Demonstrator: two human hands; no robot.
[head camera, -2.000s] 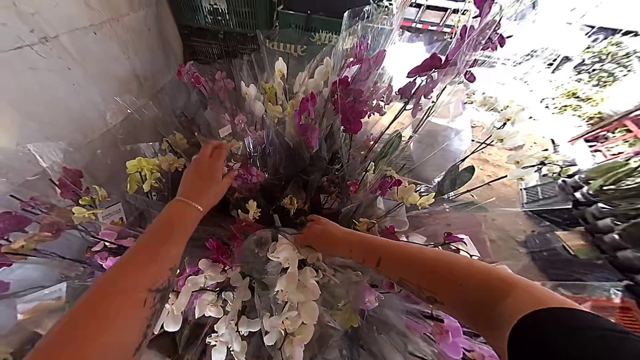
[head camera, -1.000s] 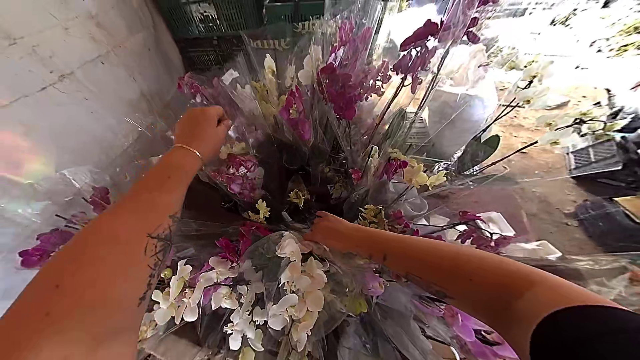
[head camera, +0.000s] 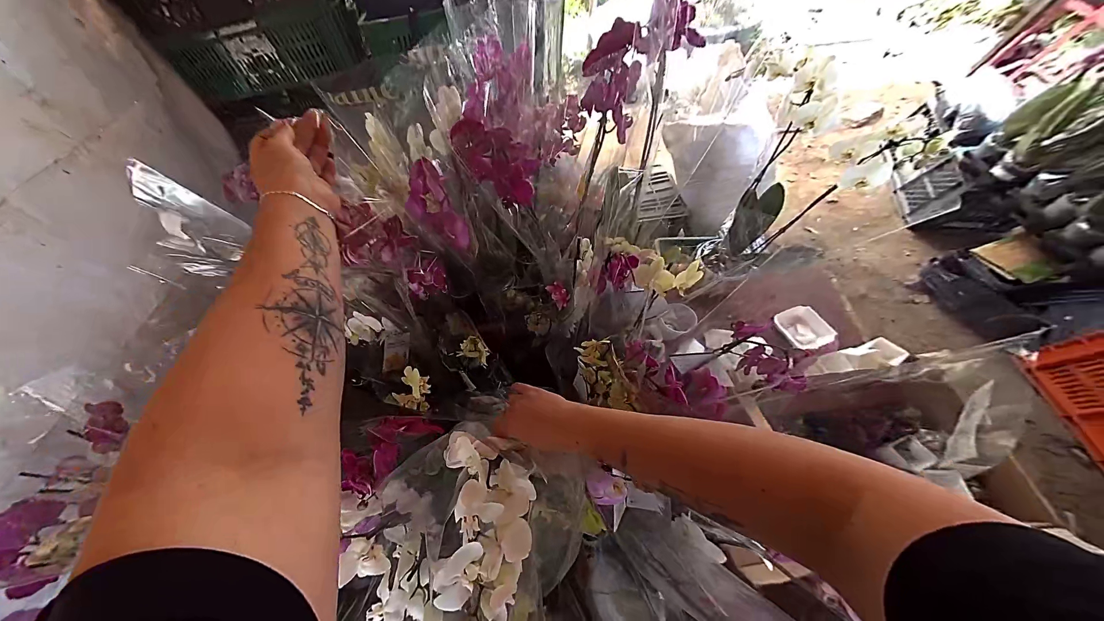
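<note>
My left hand (head camera: 295, 159), with a thin bracelet at the wrist, is raised at the upper left beside magenta orchids (head camera: 375, 233) in clear wrap; its fingers are curled, and whether they pinch the wrap is unclear. At the centre, my right hand (head camera: 535, 417) has its fingers closed on the upper edge of the clear plastic sleeve (head camera: 556, 509) around white orchids (head camera: 487, 517). Small yellow orchids (head camera: 414, 388) stand between the two arms. Behind them rise more sleeved orchids, dark magenta (head camera: 496, 159) and pale yellow (head camera: 660, 274).
Green plastic crates (head camera: 267, 52) stand behind the flowers, and a pale wall (head camera: 69, 172) runs along the left. To the right are white foam trays (head camera: 805, 328), an orange crate (head camera: 1074, 388), a grey crate (head camera: 931, 190) and a large white sack (head camera: 720, 172).
My left hand has moved up and away from the middle of the flowers, towards the crates. My right hand has stayed at the top of the white orchids' sleeve.
</note>
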